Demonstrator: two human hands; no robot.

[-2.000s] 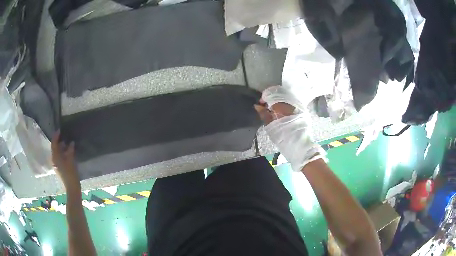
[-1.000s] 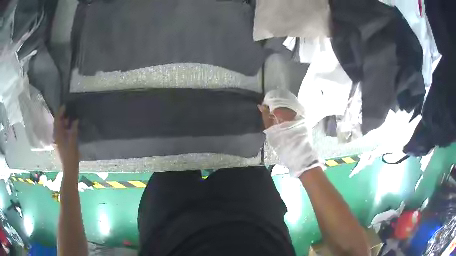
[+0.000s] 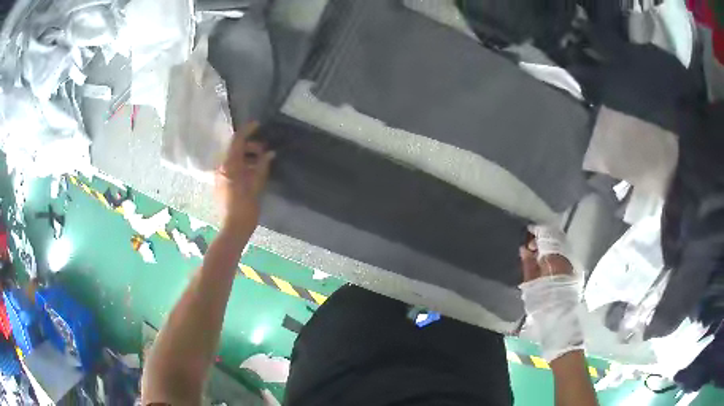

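Observation:
A long black cut piece [image 3: 397, 194] lies over a dark grey panel [image 3: 357, 250] on the speckled table, nearest my body. My left hand [image 3: 244, 170] is at the black piece's left end, with its fingers curled on the corner. My right hand [image 3: 548, 258], wrapped in white gauze with bare fingertips, pinches the black piece's right end. Another row of dark grey panels [image 3: 444, 91] lies farther back, with a strip of bare table between the rows.
A pale beige piece [image 3: 633, 147] and white scraps [image 3: 635, 258] lie at the right. A black fabric pile [image 3: 524, 24] is at the far side. Pale grey-white strips [image 3: 48, 103] heap at the far left. Yellow-black tape [image 3: 282, 283] crosses the green floor.
The view has turned, so the table now slants down to the right and more of its left end shows. Both hands remain at the ends of the black piece.

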